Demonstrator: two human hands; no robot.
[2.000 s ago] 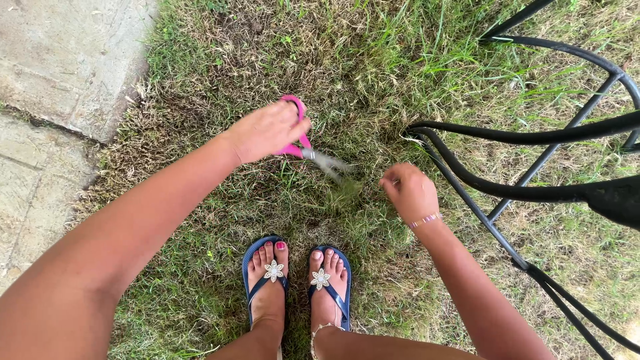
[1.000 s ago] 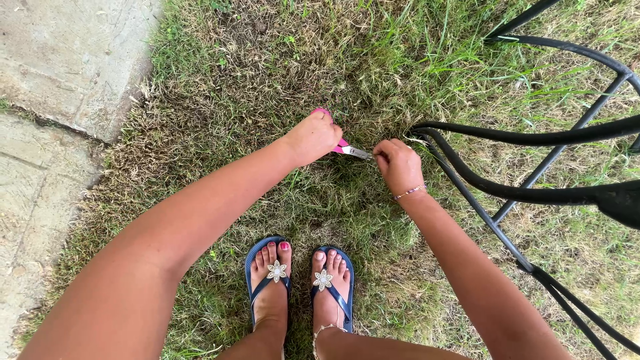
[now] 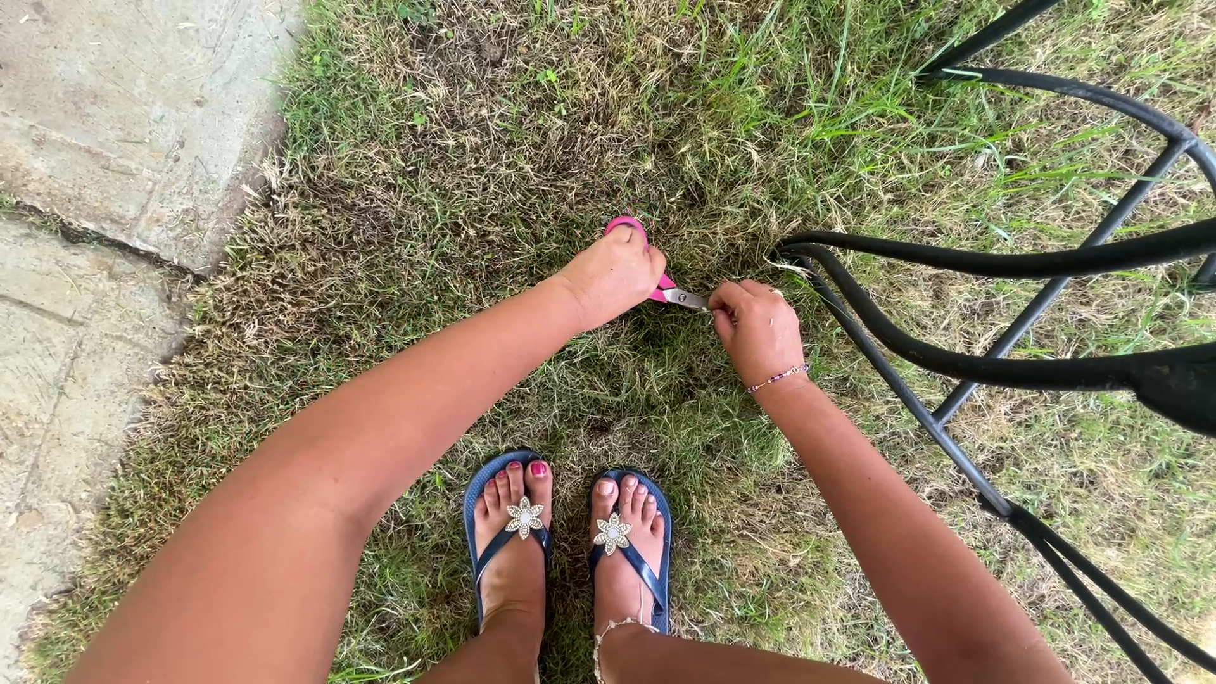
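Note:
My left hand point(image 3: 617, 275) grips a pair of scissors point(image 3: 682, 297) by the pink handles; their metal blades point right and look closed or nearly so. The blade tips meet the fingers of my right hand point(image 3: 758, 328), which wears a beaded bracelet point(image 3: 779, 377). Those fingertips are pinched together at the tips; whether grass is between them cannot be told. Patchy green and dry grass point(image 3: 655, 408) lies under both hands. Just right of my right hand is the foot of a black metal frame point(image 3: 807, 249).
Curved black bars point(image 3: 1026, 366) of the metal frame, perhaps furniture, rise along the right side. Stone paving point(image 3: 114, 142) borders the grass at the left. My feet, in blue flip-flops point(image 3: 627, 560) with flower ornaments, stand on the grass below my hands.
Two seconds ago the scissors were blurred, with my right hand apart from them. My left hand has moved right, and the blades now reach my right fingers, much as one second ago.

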